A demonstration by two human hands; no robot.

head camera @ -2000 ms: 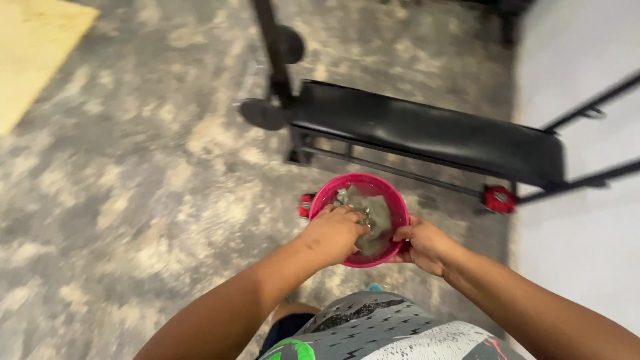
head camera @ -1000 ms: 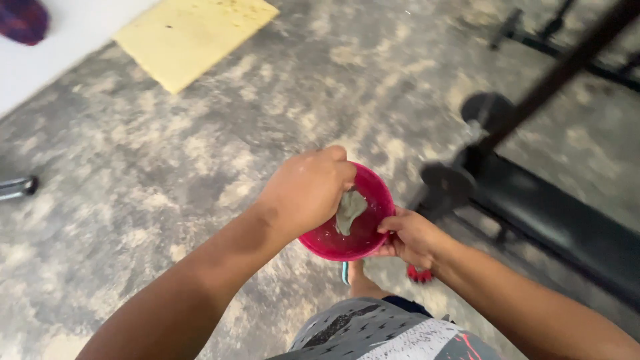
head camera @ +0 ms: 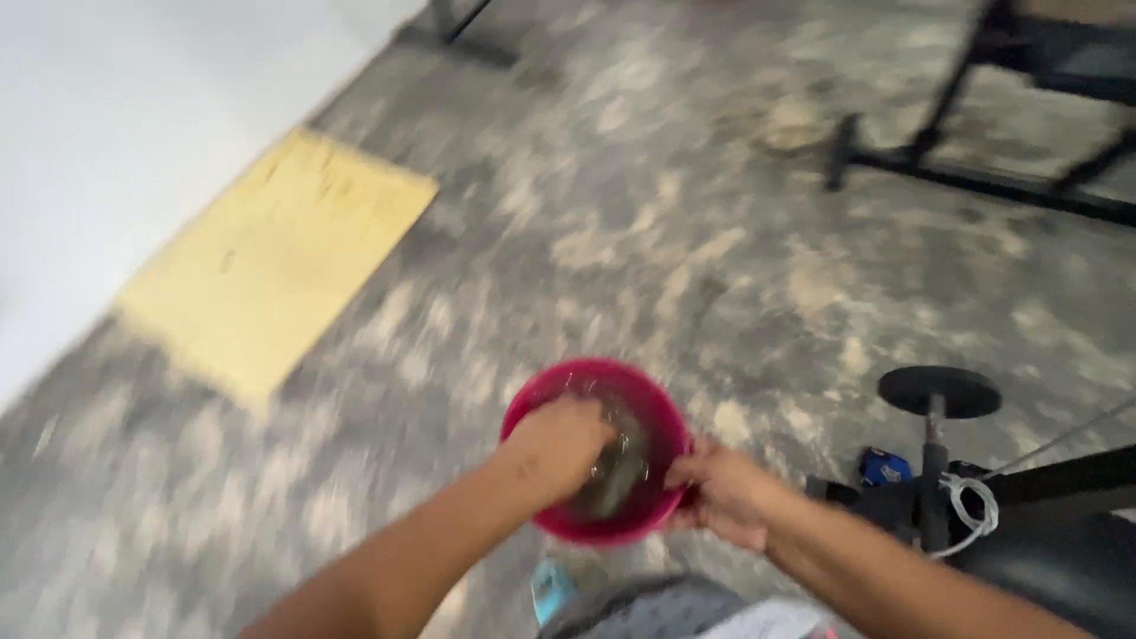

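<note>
A round pink bowl [head camera: 676, 417] is held in front of my body, with water and a greyish cloth-like thing [head camera: 621, 475] in it. My right hand [head camera: 723, 493] grips the bowl's right rim, thumb inside and fingers beneath. My left hand [head camera: 564, 439] reaches down into the bowl; its fingers are blurred and partly hidden, so whether they hold the greyish thing is unclear.
Black metal exercise equipment [head camera: 936, 453] with a round pad and a looped cable [head camera: 972, 519] stands at the lower right. Another black metal frame [head camera: 958, 173] is at the upper right. A yellow sheet [head camera: 284, 257] lies on the mottled floor beside the white wall [head camera: 160, 115].
The view has swung left, away from the black bench. My left hand, over the bowl's upper left side a second ago, is now lower inside it. My right hand keeps its hold on the rim.
</note>
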